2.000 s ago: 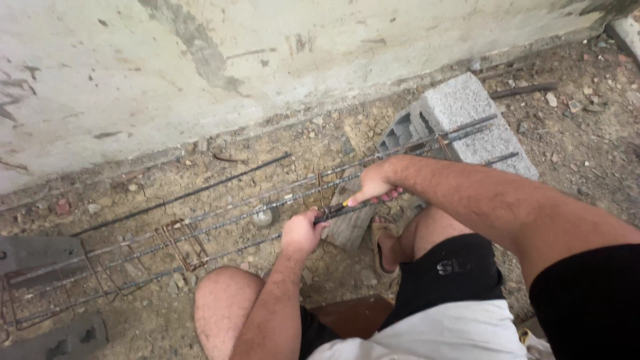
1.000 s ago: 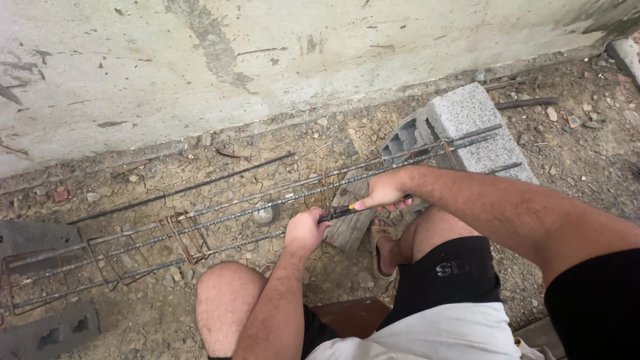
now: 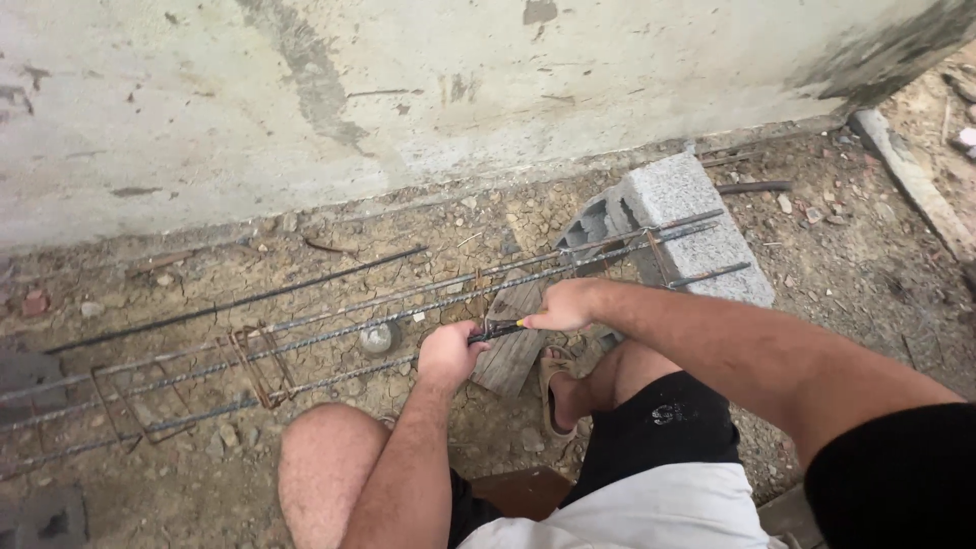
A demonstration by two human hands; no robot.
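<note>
A long cage of ribbed steel rebars [image 3: 404,311] lies across the view, its right end resting on a grey concrete block [image 3: 698,229]. My left hand [image 3: 448,354] is closed around the nearest bar, by a thin wire stirrup. Just right of it, my right hand [image 3: 568,305] grips a hand tool with dark jaws and a yellow mark on its handle [image 3: 521,323], probably pliers or pincers. The tool's jaws are at the bar beside my left fingers. Several rusty wire stirrups [image 3: 255,366] are bunched around the bars farther left.
A stained plaster wall [image 3: 457,91] runs behind the cage. A loose rebar [image 3: 244,299] lies on the cracked soil. Under the cage are a wooden board [image 3: 509,339] and a round clear object [image 3: 379,337]. More grey blocks [image 3: 46,518] lie at the left.
Both hands stay at the same part of the nearest bar, with only small shifts. The view has moved slightly.
</note>
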